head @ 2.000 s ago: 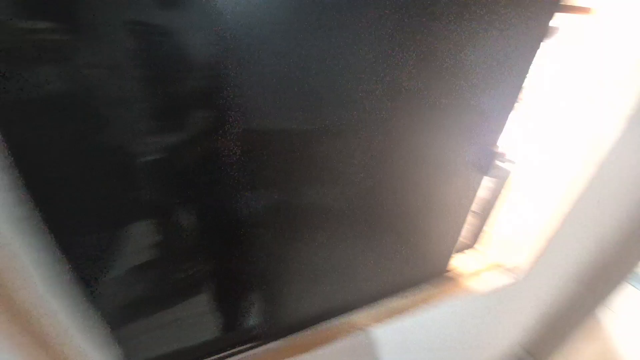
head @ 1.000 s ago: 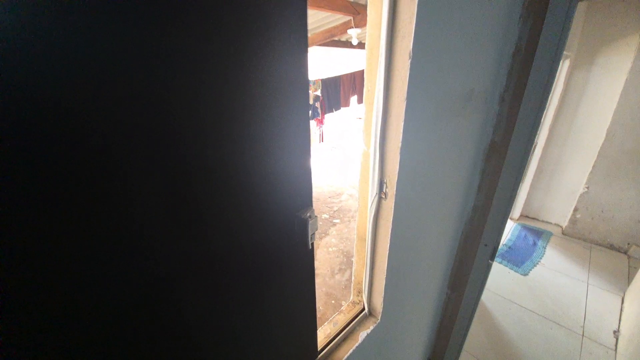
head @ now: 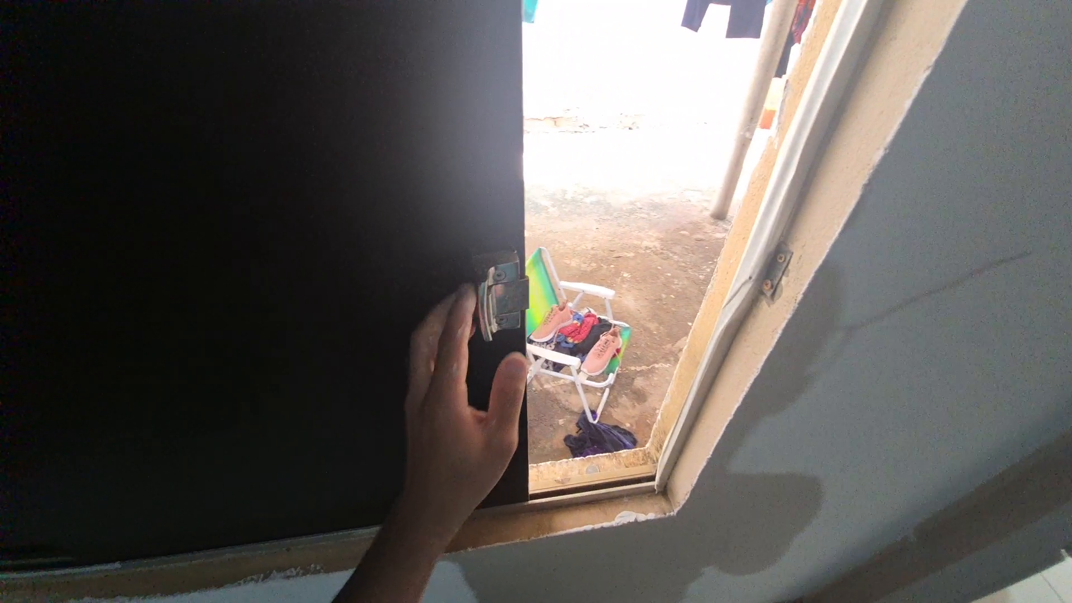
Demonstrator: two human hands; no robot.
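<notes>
My left hand (head: pixel 461 402) reaches up from the bottom, its back toward me. Its fingers are at the left side of a metal latch (head: pixel 504 293), close to or touching it; the exact contact of the fingertips cannot be told. The thumb is apart from the fingers, beside the edge of a dark panel (head: pixel 251 276) that carries the latch. Right of this panel is a gap to the outside, bounded by a pale frame (head: pixel 754 251). A small metal strike plate (head: pixel 777 272) is fixed on the frame's right side. My right hand is not in view.
Beyond the gap, a green and yellow folding chair (head: pixel 544 280) with white arms holds pink shoes (head: pixel 601 352) and cloth items. Dark cloth (head: pixel 599 437) lies on the ground below. A pole (head: pixel 749 126) and hanging clothes (head: pixel 727 17) are farther out. A grey-blue wall (head: pixel 904 377) stands at right.
My left hand has come into view at the latch; it was not visible in the earlier frames. The view has shifted, now showing the chair outside.
</notes>
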